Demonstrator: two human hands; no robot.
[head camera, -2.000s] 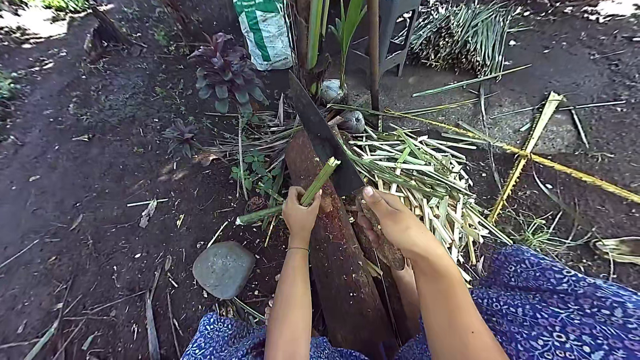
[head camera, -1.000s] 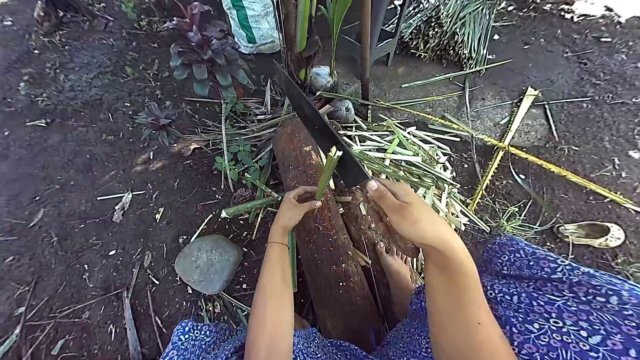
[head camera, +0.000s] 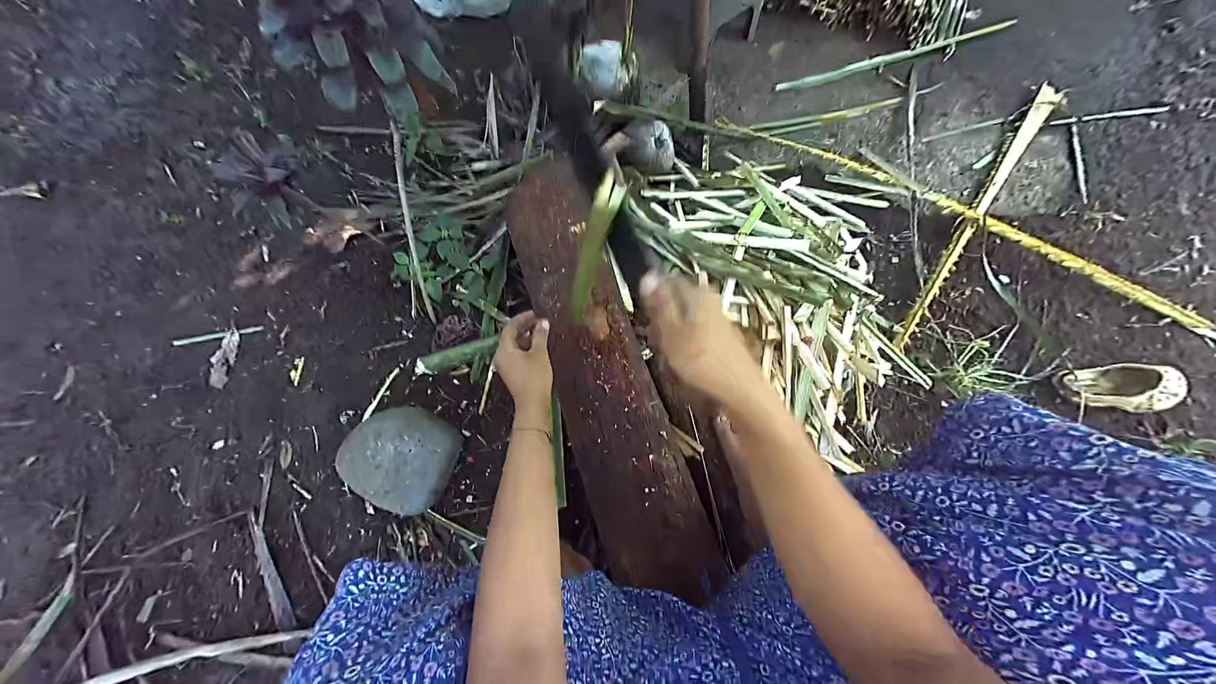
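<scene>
Blurred by motion, my right hand grips the handle of a machete, whose dark blade slants up and left over the far end of a wooden log. A short green stalk piece, also blurred, stands upright against the blade above the log, apart from my left hand. My left hand is at the log's left edge, its fingers curled with no stalk seen between them. Another cut green stalk lies just left of that hand.
Right of the log spreads a heap of split stalk strips. A grey stone lies on the soil at left. Yellow-edged strips cross at right, near a slip-on shoe. A coconut sits beyond the log.
My left hand has let go of the green stalk piece it held upright on the log a second ago. The machete remains in my right hand.
</scene>
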